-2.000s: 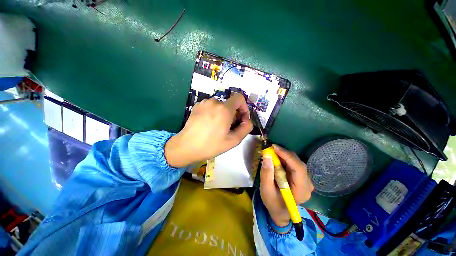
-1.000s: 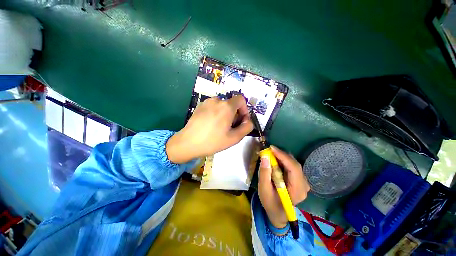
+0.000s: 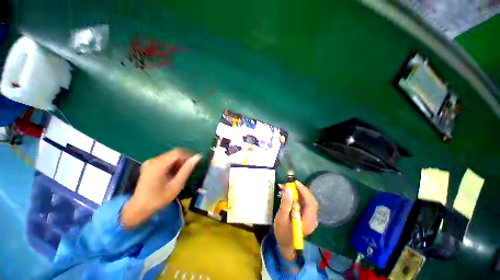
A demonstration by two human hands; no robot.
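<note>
The open tablet unit (image 3: 219, 180) lies on the green bench in front of me, its circuit board (image 3: 244, 146) at the far end and a white battery (image 3: 251, 195) at the near end. My right hand (image 3: 296, 213) holds the yellow soldering iron (image 3: 296, 219) at the tablet's right side, tip pointing away from me and off the board. My left hand (image 3: 164, 178) is left of the tablet, off it, slightly blurred, thumb and fingers apart; I see nothing in it.
A pile of red-and-black wired parts (image 3: 151, 53) and a clear plastic bag (image 3: 90, 39) lie far left, near a white roll (image 3: 34, 74). Right are a black fan (image 3: 359, 145), grey round tin (image 3: 330, 198), blue station (image 3: 380, 227) and another open unit (image 3: 430, 94). A tray of white rectangles (image 3: 69, 170) is left.
My left hand has left the board and moved left, opening. The iron's tip has come away from the board. The view has shifted, showing the wire pile and a second unit.
</note>
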